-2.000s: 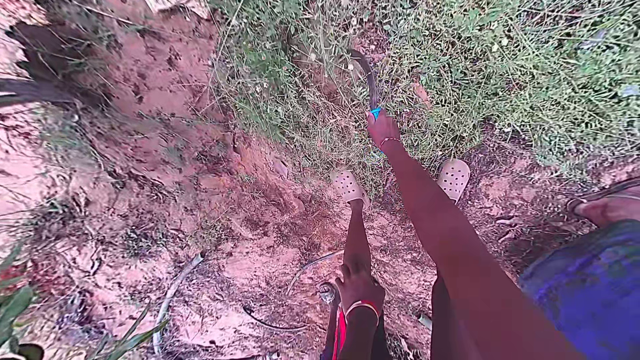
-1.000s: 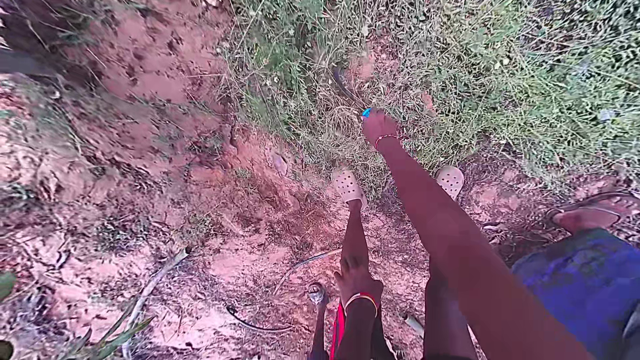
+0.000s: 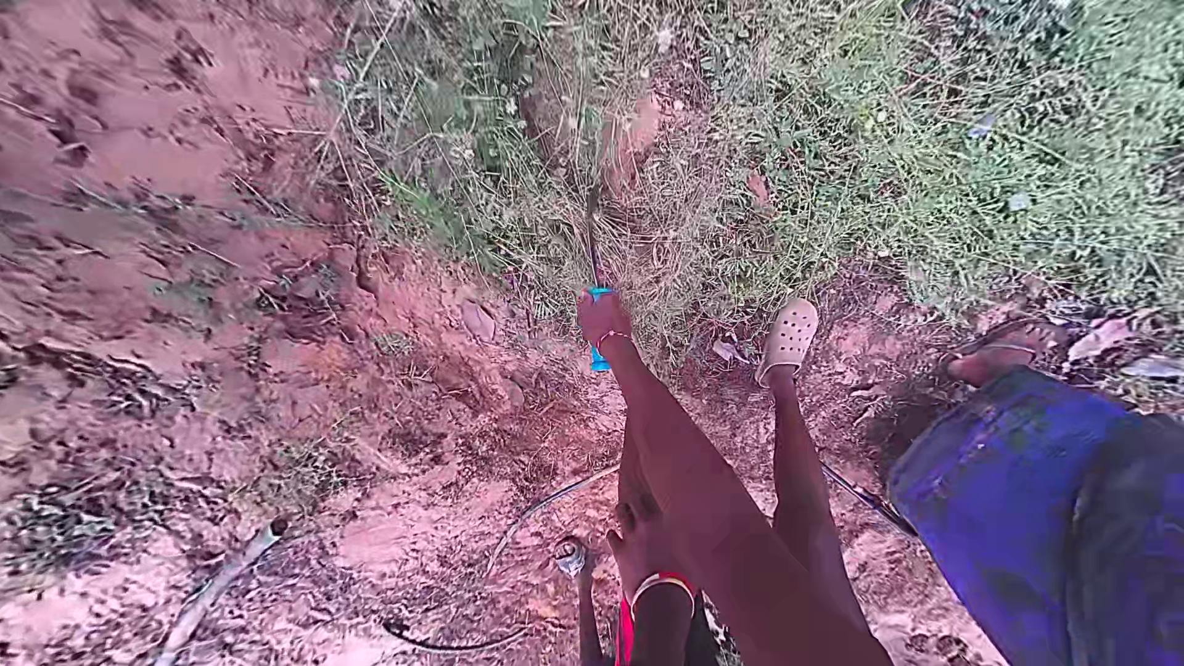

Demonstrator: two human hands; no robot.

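My right hand [image 3: 604, 319] is closed around the blue handle of a sickle [image 3: 593, 236], whose thin dark blade points up into the weeds; its tip is lost among the stems. Green weeds and dry grass [image 3: 647, 231] surround the blade. Lower down, my left hand [image 3: 640, 546] rests on my leg with its fingers spread, holding nothing. A pale perforated clog [image 3: 791, 338] is on one of my feet; the forearm hides much of the other leg.
To the right, another person in blue patterned cloth [image 3: 1008, 490] stands close, with a sandalled foot [image 3: 999, 356]. A pale stick [image 3: 222, 587] lies on bare reddish soil at lower left. A thin curved hose or cable [image 3: 541, 504] lies near my legs.
The sickle has come back toward my feet, its blade now pointing more upright in view. Only one clog shows now, where two did before. My left hand remains on my leg.
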